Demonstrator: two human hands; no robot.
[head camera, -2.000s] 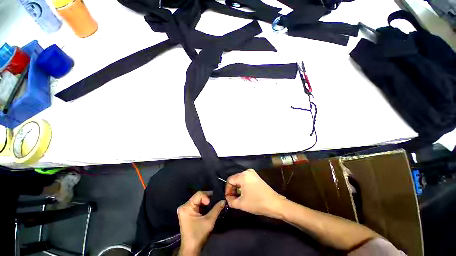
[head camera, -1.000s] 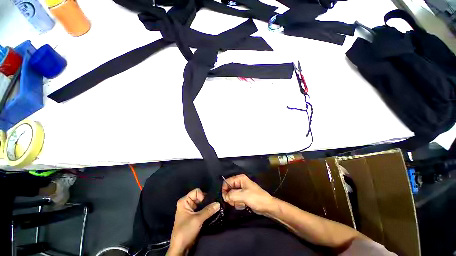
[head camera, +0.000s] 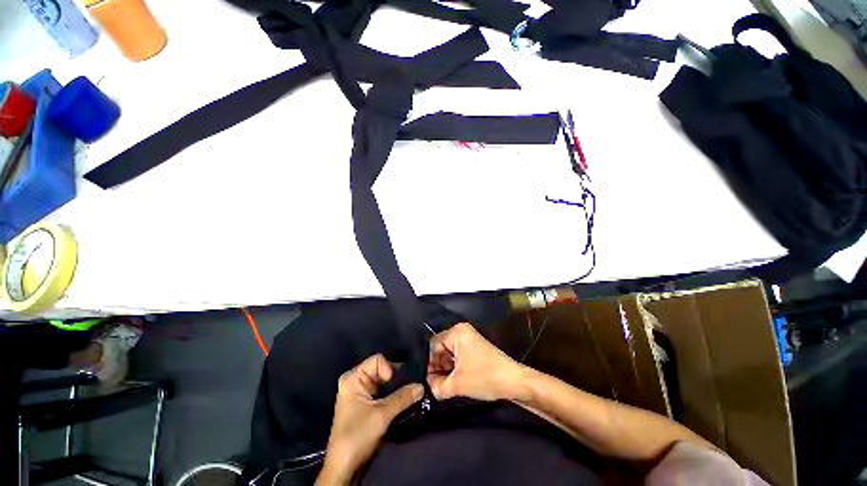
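A long flat black strap (head camera: 375, 233) runs from the black pile (head camera: 371, 57) over the table edge down to my lap. My left hand (head camera: 366, 403) pinches its lower end between thumb and fingers, beside a small dark fitting with white specks (head camera: 425, 403). My right hand (head camera: 466, 365) grips a thin stick-like tool, whose light tip (head camera: 430, 329) shows above the fingers at the strap's right edge. The rest of the tool is hidden in the fingers. Where exactly it meets the strap cannot be told.
Thread snips (head camera: 576, 147) with a dark cord lie mid-right on the white table (head camera: 238, 237). A black bag (head camera: 770, 142) lies at the right. A blue tray (head camera: 48, 171), masking tape (head camera: 40, 268) and an orange bottle (head camera: 128, 27) stand left. An open cardboard box (head camera: 722, 370) is below right.
The view has shifted slightly. My right hand first moved a little lower, then back up and closer to the left fingertips. Both hands stay on the strap.
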